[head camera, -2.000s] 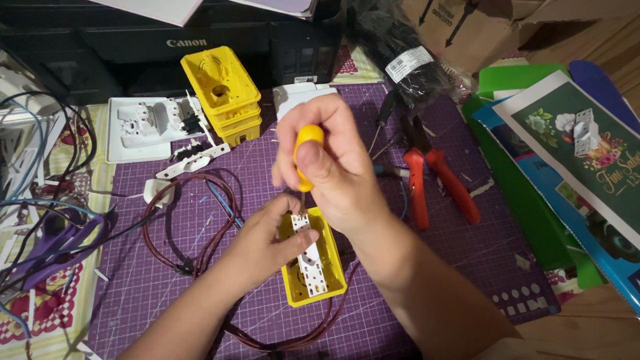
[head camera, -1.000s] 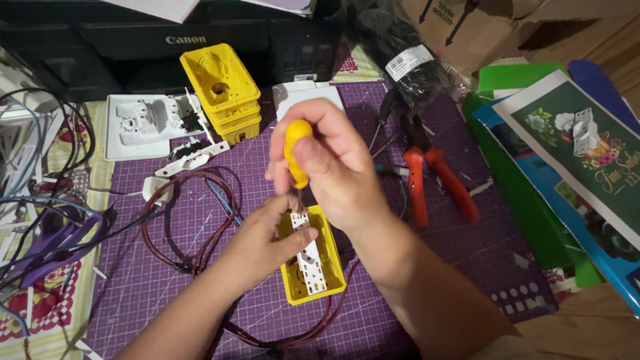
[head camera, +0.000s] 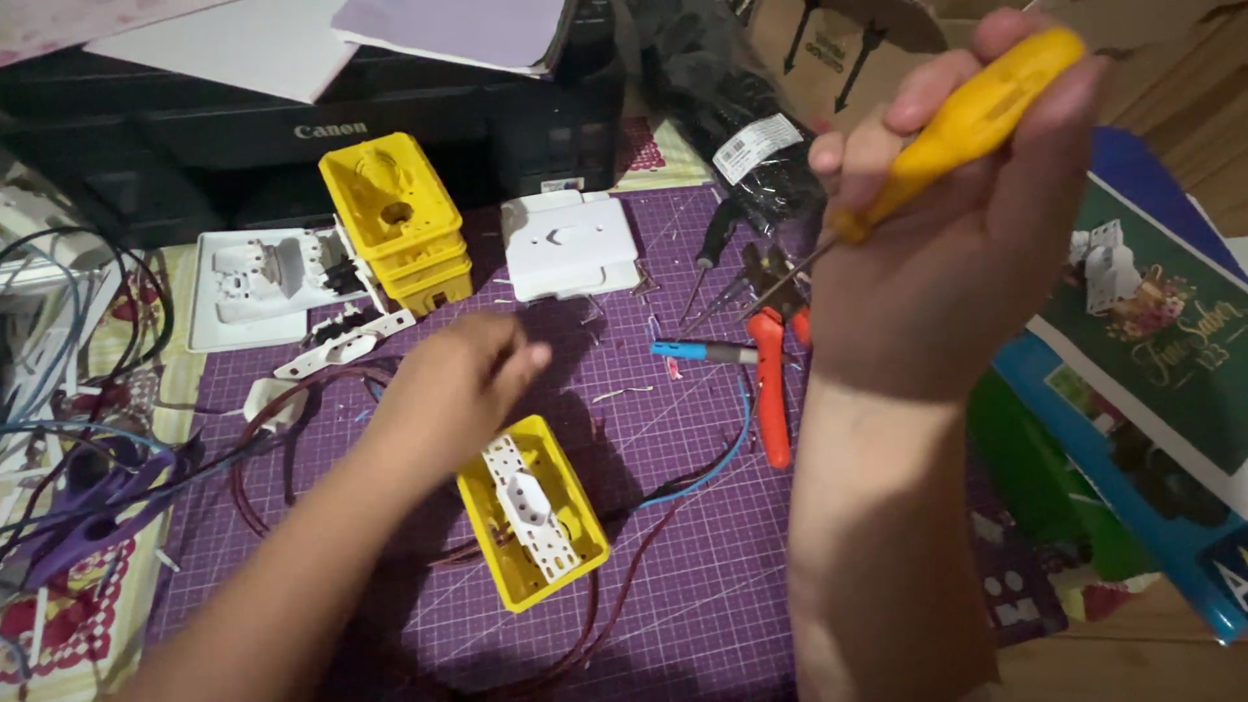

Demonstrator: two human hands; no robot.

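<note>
My right hand (head camera: 926, 224) is raised at the upper right, gripping a screwdriver by its yellow handle (head camera: 975, 112); the shaft points down and left. My left hand (head camera: 473, 375) hovers by the upper end of a yellow plastic electrical box (head camera: 595, 531), fingers curled; whether it holds something small cannot be told. Inside the box lies a white socket module on a perforated mounting strap (head camera: 531, 502), its upper end near my left hand. Dark red wires (head camera: 634, 575) run beside the box, and a blue wire (head camera: 726, 463) curves to its right.
Behind are stacked yellow boxes (head camera: 390, 195), white cover plates (head camera: 570, 244), socket parts (head camera: 258, 273) and a Canon printer (head camera: 292, 127). Red-handled pliers (head camera: 770, 390), a black-handled screwdriver (head camera: 719, 234) and a blue-grey tool (head camera: 702, 351) lie to the right. Tangled cables (head camera: 88, 439) are at left.
My right hand has lifted the screwdriver away from the strap, up and to the right. My left hand has moved off the box, up and to the left, uncovering more of the strap.
</note>
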